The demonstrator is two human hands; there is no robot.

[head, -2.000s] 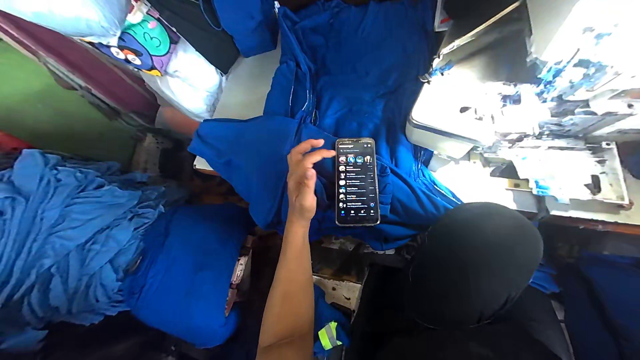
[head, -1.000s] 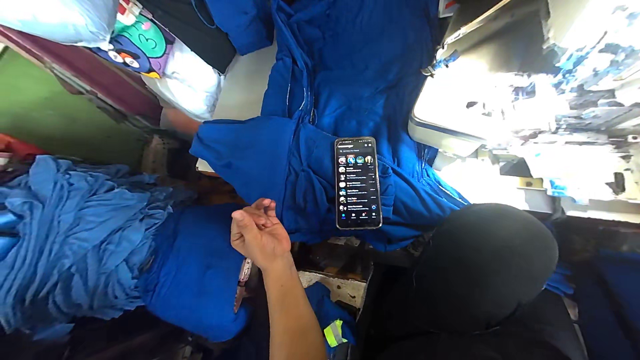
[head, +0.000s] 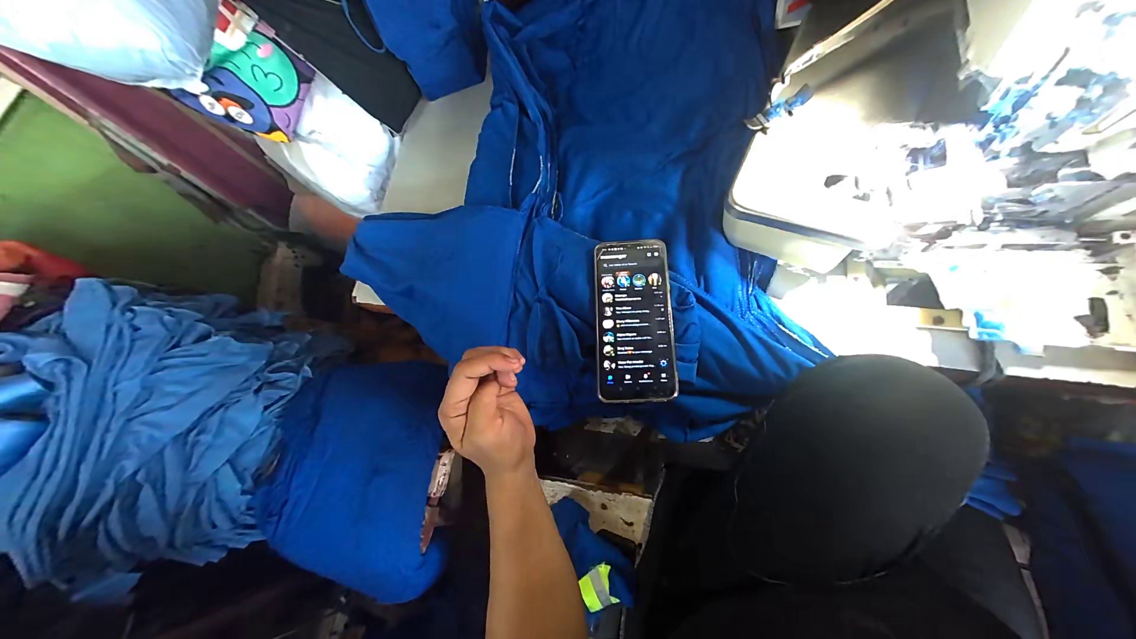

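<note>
My left hand (head: 488, 408) is raised at the lower centre, its fingers curled in together with nothing seen between them. To its right, apart from it, a smartphone (head: 636, 321) lies face up with its screen lit, showing a dark list with small round pictures. Under the phone is a blue garment (head: 444, 262), spread out and folded, with pale seam threads; more of its cloth runs up to the top of the view. The hand is near the garment's lower edge; whether they touch, I cannot tell. My right hand is not in view.
Light blue cloth (head: 133, 426) is heaped at left beside a darker blue bundle (head: 355, 488). A rounded black form (head: 861, 470) fills the lower right. A pale machine-like body (head: 799, 204) stands upper right, partly overexposed. White bags (head: 342, 146) and a cartoon-printed cloth (head: 257, 75) lie upper left.
My left hand has left the phone's left edge and moved down and left, its fingers curling in. Since one second ago it has shifted slightly right. The phone stays on the garment.
</note>
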